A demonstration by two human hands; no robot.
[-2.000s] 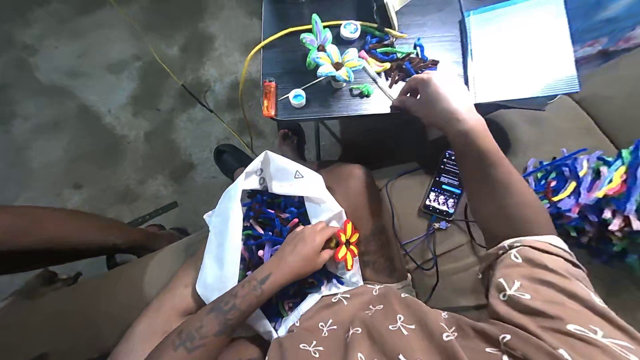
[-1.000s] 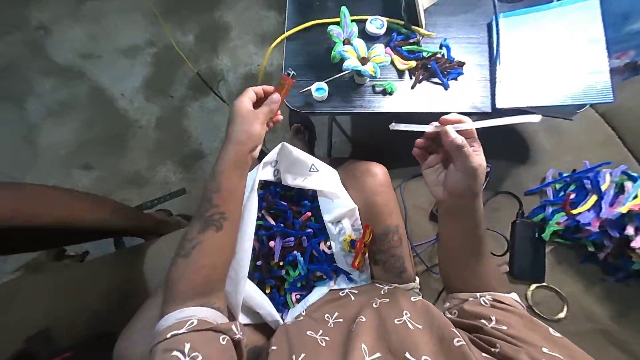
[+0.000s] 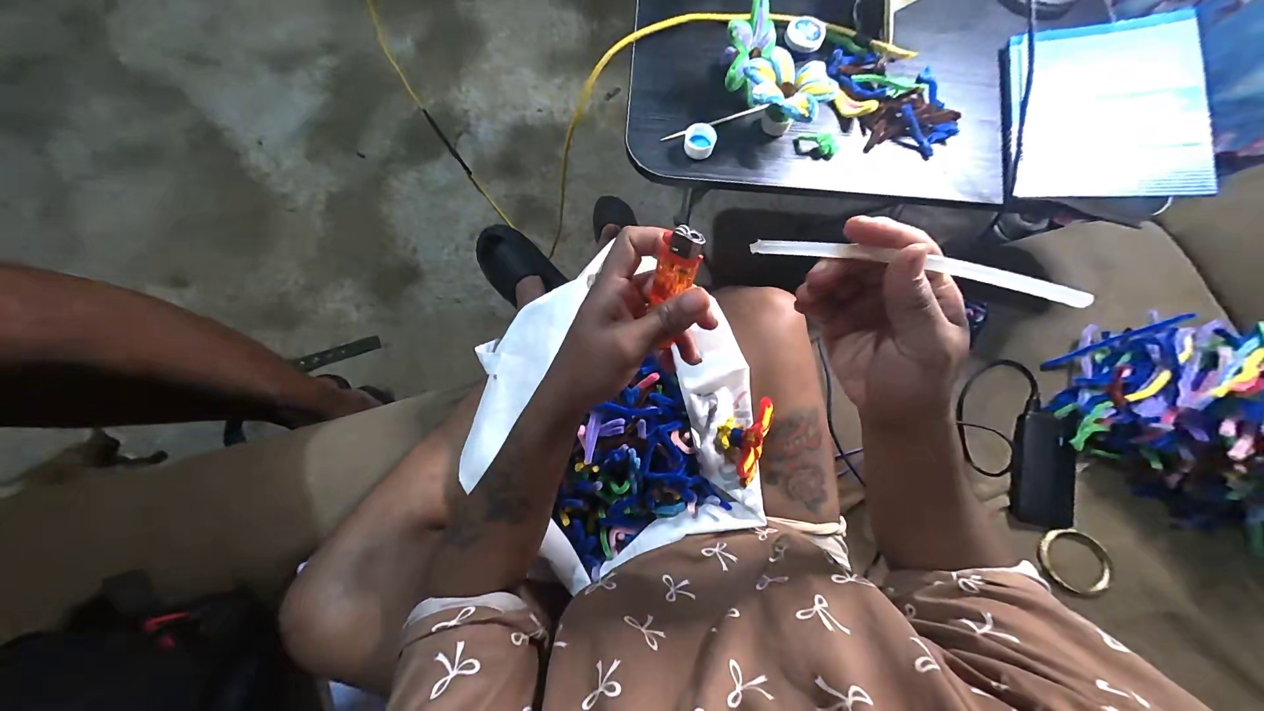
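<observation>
My left hand (image 3: 642, 306) holds an orange lighter (image 3: 675, 272) upright, metal top up, over the bag in my lap. Between the thumb and fingers of my right hand (image 3: 894, 311) lies a translucent white glue stick (image 3: 1017, 280), roughly level, its left end toward the lighter but apart from it. No flame shows. Below, an open white bag (image 3: 523, 365) holds many short fuzzy pipe-cleaner pieces (image 3: 632, 464), mostly blue. A red and yellow pipe-cleaner flower (image 3: 755, 442) rests at the bag's right edge, near my thigh.
A dark table (image 3: 889, 178) ahead bears pipe-cleaner flowers (image 3: 785, 84), small white pots (image 3: 700, 141) and loose pieces (image 3: 908, 118). On the sofa at right are a black power adapter (image 3: 1043, 469), a gold bangle (image 3: 1074, 562) and a colourful pipe-cleaner heap (image 3: 1165, 395). Another person's limb (image 3: 148, 346) extends from the left.
Two seconds ago my left hand was at the red and yellow flower and the lighter lay on the table. Since one second ago, the lighter and glue stick have come closer together.
</observation>
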